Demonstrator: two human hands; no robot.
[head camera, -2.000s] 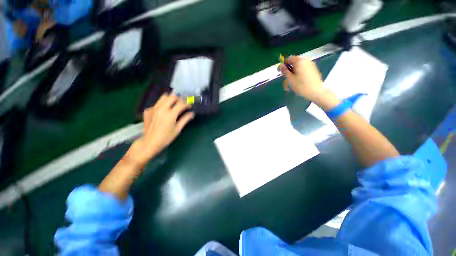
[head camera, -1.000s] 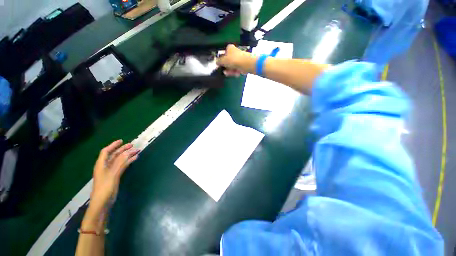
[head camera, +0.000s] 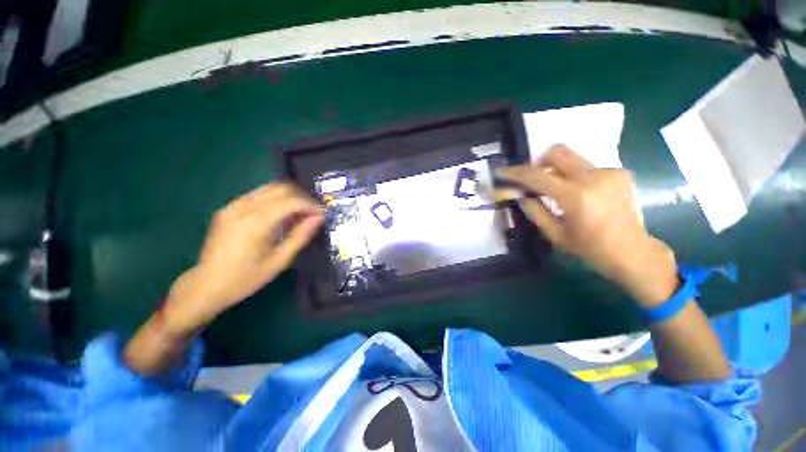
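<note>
An open tablet unit (head camera: 424, 221) lies in a black foam tray (head camera: 415, 297) on the green bench in front of me. Its silver-white battery plate shows two dark-outlined marks, and the speckled mainboard (head camera: 350, 238) is at its left end. My left hand (head camera: 261, 231) is over the tray's left edge, with thumb and fingertips close together at the board; I cannot tell if they hold anything. My right hand (head camera: 579, 207) is over the tray's right edge and holds a slim dark tool (head camera: 505, 187) with a yellowish part, blurred, above the battery's right end.
A white sheet (head camera: 590, 126) lies right of the tray, partly behind my right hand. A creased, raised white sheet (head camera: 738, 141) is farther right. A black inline device with a cable (head camera: 50, 287) lies at the left. The white conveyor edge (head camera: 345, 40) runs across the back.
The tray is now on the bench in front of me; a second ago my right hand gripped it over the conveyor. Both hands are now at the tablet, and the view has turned.
</note>
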